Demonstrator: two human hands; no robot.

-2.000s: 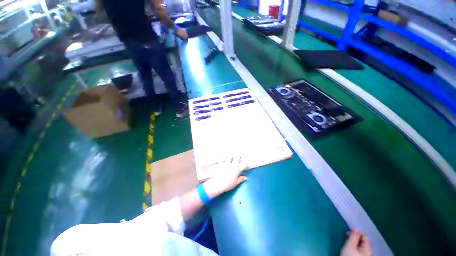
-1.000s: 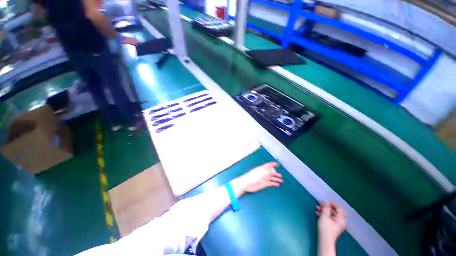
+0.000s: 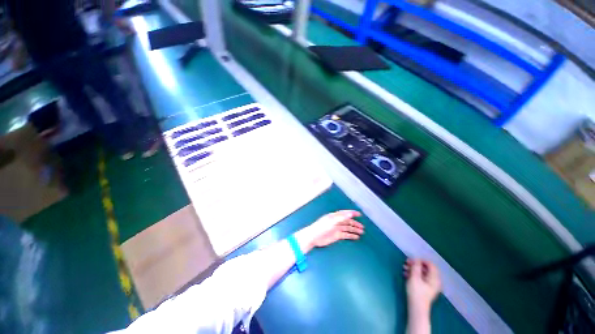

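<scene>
An open laptop base assembly (image 3: 368,147) lies on the green conveyor, beyond the pale metal edge, with two silvery fans showing. A white parts tray (image 3: 254,186) lies on the bench to the left, with dark strips in its far slots. My left hand (image 3: 335,228), with a blue band on the wrist, is over the bench near the tray's near right corner, fingers apart and empty. My right hand (image 3: 423,279) is at the metal edge at lower right, fingers curled; whether it holds anything small cannot be told.
The pale metal edge (image 3: 391,225) runs between bench and conveyor. A cardboard sheet (image 3: 171,251) is left of the bench. A person (image 3: 85,72) stands at far left. A dark flat panel (image 3: 349,57) lies beyond the conveyor. A dark bar (image 3: 554,266) is at right.
My left hand has left the tray's near edge and moved right. My right hand has come up and inward. The view has turned right, and the laptop remains on the conveyor.
</scene>
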